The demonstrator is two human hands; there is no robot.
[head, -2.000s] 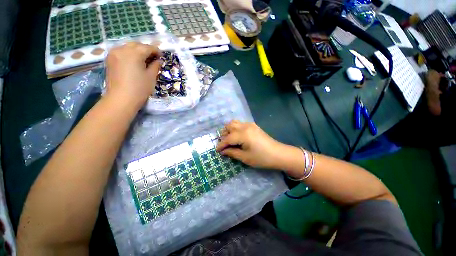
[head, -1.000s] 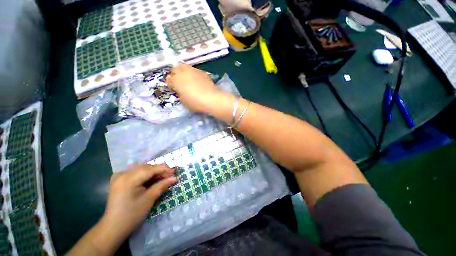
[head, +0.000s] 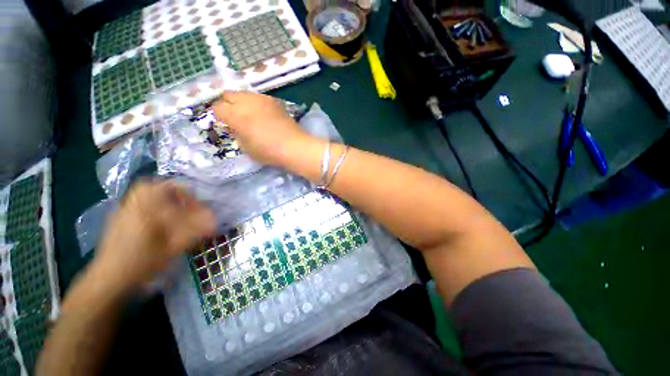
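Note:
The green PCB panel [head: 283, 257] lies on bubble wrap [head: 294, 319]. Its far rows and left part carry shielding cans; the nearer units show green. The clear bag of shields [head: 180, 147] lies open beyond the panel with loose shiny pieces [head: 222, 141]. My right hand [head: 257, 126] reaches over the bag, fingers at the pieces; its fingertips are mostly hidden. My left hand [head: 158, 224] is blurred above the panel's far left corner, and whether it holds anything cannot be seen.
White slabs with green panels stand at the far side [head: 209, 82] and left edge [head: 50, 242]. A tape roll [head: 336, 37], yellow handle [head: 379, 73], black box with cables [head: 448, 62], white item [head: 558, 66] and blue-handled tool [head: 585, 143] are beyond and right.
My left hand has lifted off the panel and moved up and left since a second ago. My right hand, at the panel two seconds ago, has stayed at the bag over the last second.

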